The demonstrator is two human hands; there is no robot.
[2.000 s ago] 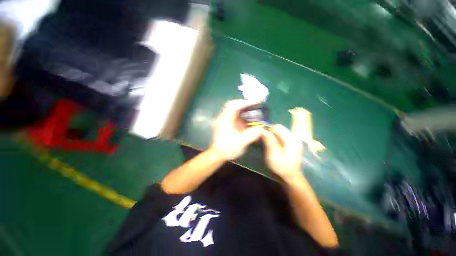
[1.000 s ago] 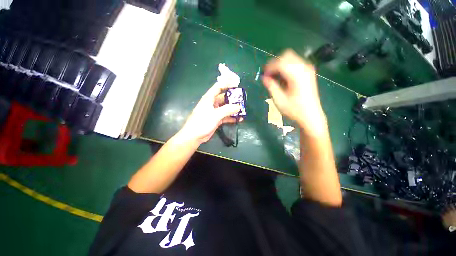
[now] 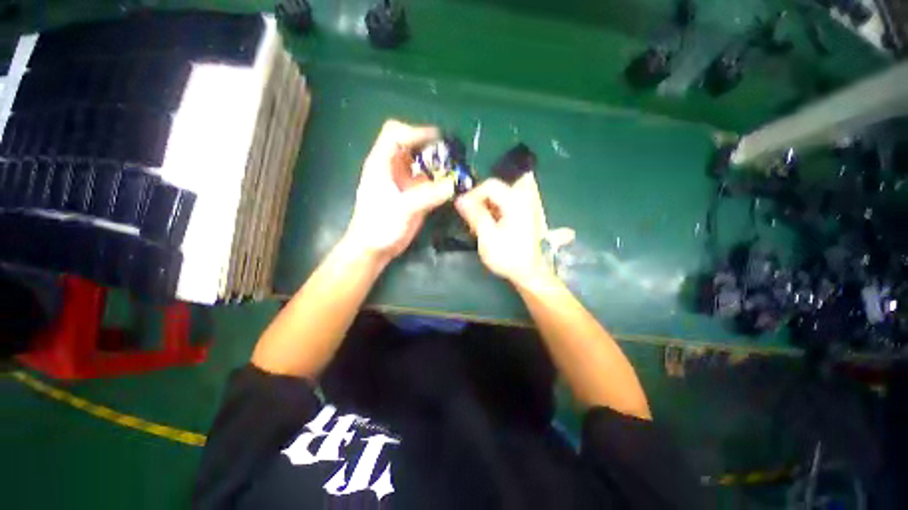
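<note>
My left hand [image 3: 383,199] holds an open adapter unit [image 3: 436,159] above the green bench; small white, silver and blue parts show inside its black case. My right hand [image 3: 508,224] has its fingertips pinched at the unit's lower right edge. A flat black piece [image 3: 515,162] shows just beyond my right hand; whether that hand holds it or it lies on the bench, I cannot tell. A black cord [image 3: 453,239] hangs below the unit between my hands. Blur hides fine detail at the fingertips.
A thick board stack [image 3: 214,149] with rows of black shells [image 3: 90,129] stands at left, above a red stool [image 3: 85,334]. A pale scrap [image 3: 560,239] lies beside my right hand. A tangled adapter heap [image 3: 796,279] and pale post [image 3: 826,115] are at right.
My right hand, raised away from the unit one second ago, has come back down to it. The black piece beyond it has appeared. The view has shifted.
</note>
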